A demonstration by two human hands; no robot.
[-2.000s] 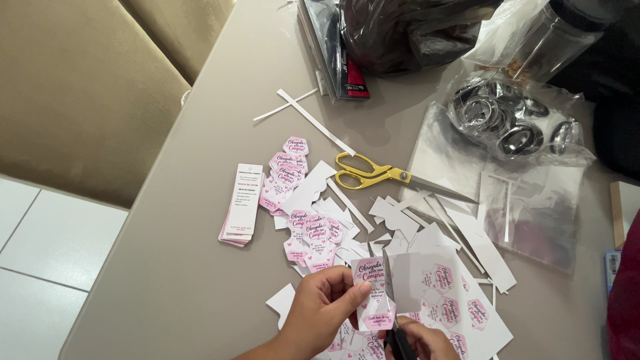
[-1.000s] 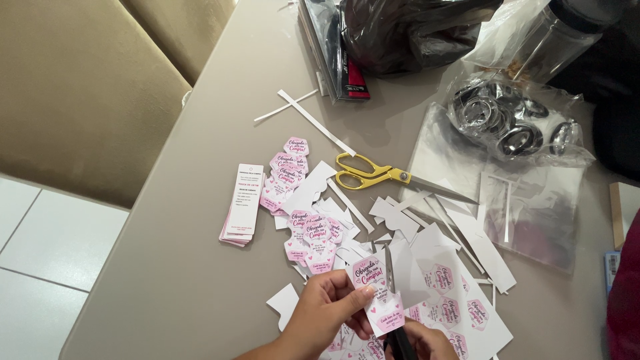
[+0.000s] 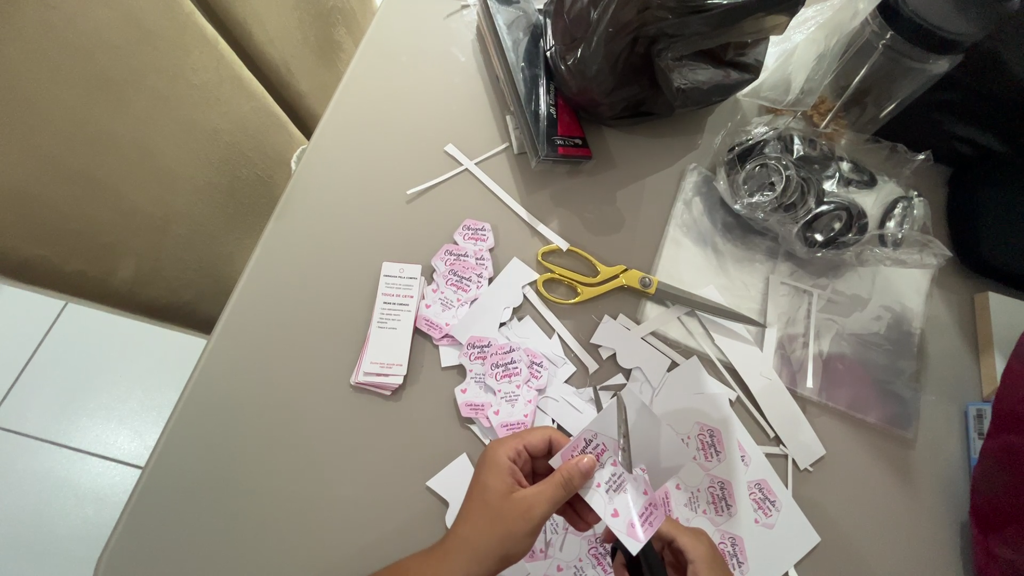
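Observation:
Near the bottom centre, my left hand [image 3: 524, 496] pinches a pink-and-white printed card [image 3: 628, 500], tilted, between thumb and fingers. My right hand [image 3: 680, 552], partly cut off by the lower edge, grips black-handled scissors [image 3: 625, 436], whose blades stand at the card's upper right edge. Beneath both hands lie printed sheets [image 3: 780, 536] and white paper offcuts. Cut pink cards [image 3: 508, 376] overlap just beyond my left hand, with another group of cut cards [image 3: 460, 280] farther up. A stack of white printed tags [image 3: 390, 324] lies to their left.
Yellow-handled scissors [image 3: 596, 276] lie beyond the offcuts. A clear bag of black rings [image 3: 824, 192] rests on clear plastic sleeves [image 3: 864, 352] at the right. Behind are a black plastic bag [image 3: 656, 56], packaged items [image 3: 536, 88] and a clear jar [image 3: 880, 72]. A padded seat [image 3: 136, 144] adjoins the table's left edge.
The card in my left hand has turned from nearly upright to a clear tilt, its lower end swinging to the right. The yellow-handled scissors and the cut cards have stayed in place.

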